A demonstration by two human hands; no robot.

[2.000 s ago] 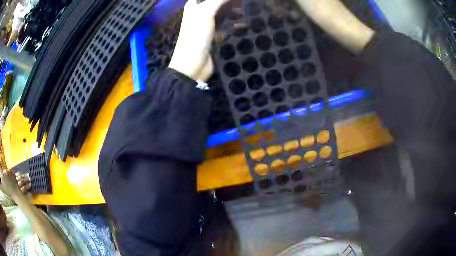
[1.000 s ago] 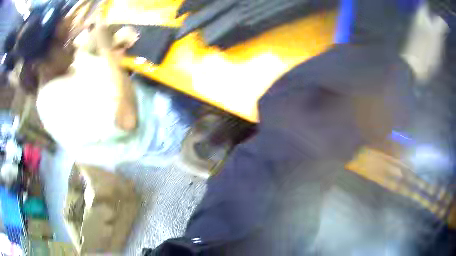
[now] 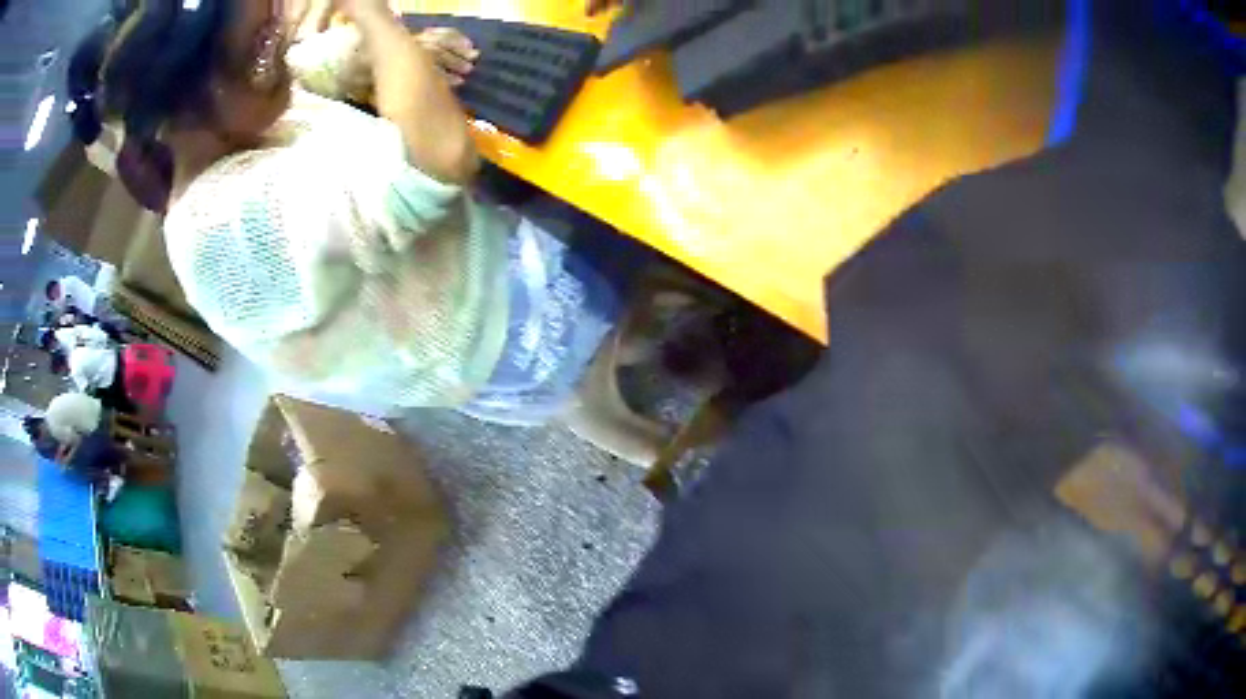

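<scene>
Neither of my hands can be made out. My black sleeve (image 3: 888, 451) fills the right half of the view, blurred. A pale sliver at the right edge is too cut off to identify. Part of a black perforated sheet (image 3: 1192, 585) shows at the lower right, with orange table colour through its round holes. The blue tray rim (image 3: 1073, 75) shows at the upper right. Black strips (image 3: 806, 62) lie on the yellow-orange table (image 3: 779, 178) to the left of the tray.
A person in a pale knit top (image 3: 321, 260) sits at the table's far end, one hand by a black holed sheet (image 3: 526, 68). An open cardboard box (image 3: 362, 539) stands on the speckled floor (image 3: 519, 546). More people and boxes are farther back at the left.
The view has swung far to the left. The tray and sheet have shifted to the right edge, my hands have left the picture, and the seated person and floor box have come into view.
</scene>
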